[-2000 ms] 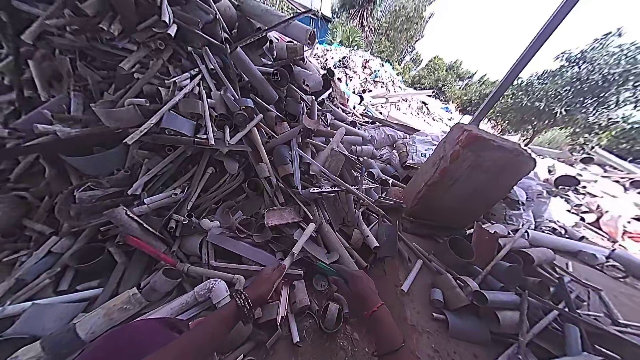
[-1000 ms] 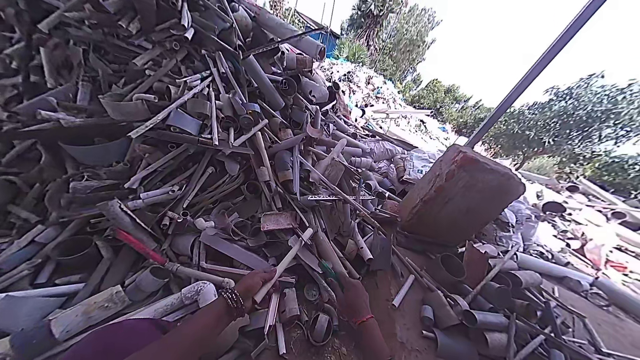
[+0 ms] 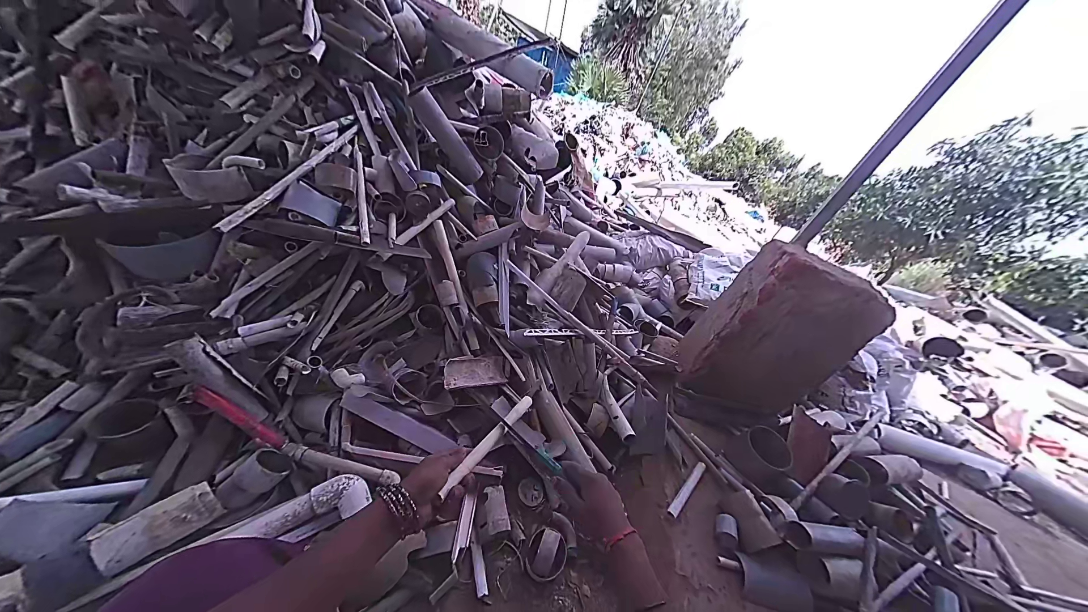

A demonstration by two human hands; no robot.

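My left hand (image 3: pixel 435 483), with a beaded bracelet at the wrist, grips a short off-white plastic pipe (image 3: pixel 486 445) that slants up to the right. To its right, my right hand (image 3: pixel 588 501), with a red thread at the wrist, is closed on something with a green end (image 3: pixel 544 457); a thin dark part seems to run up and left from it, perhaps a blade. The hand hides the rest. Below and between the hands lie cut pipe pieces, among them a short pipe ring (image 3: pixel 545 552).
A tall heap of scrap plastic pipes (image 3: pixel 280 280) rises ahead and left. A concrete block (image 3: pixel 786 327) with a metal pole (image 3: pixel 909 123) stands at right. More grey pipe pieces (image 3: pixel 837 537) lie at lower right. A white elbow pipe (image 3: pixel 340 493) is beside my left forearm.
The off-white pipe in my left hand has turned to a somewhat different slant since two seconds ago. Both hands stay low over the heap. The view has shifted slightly.
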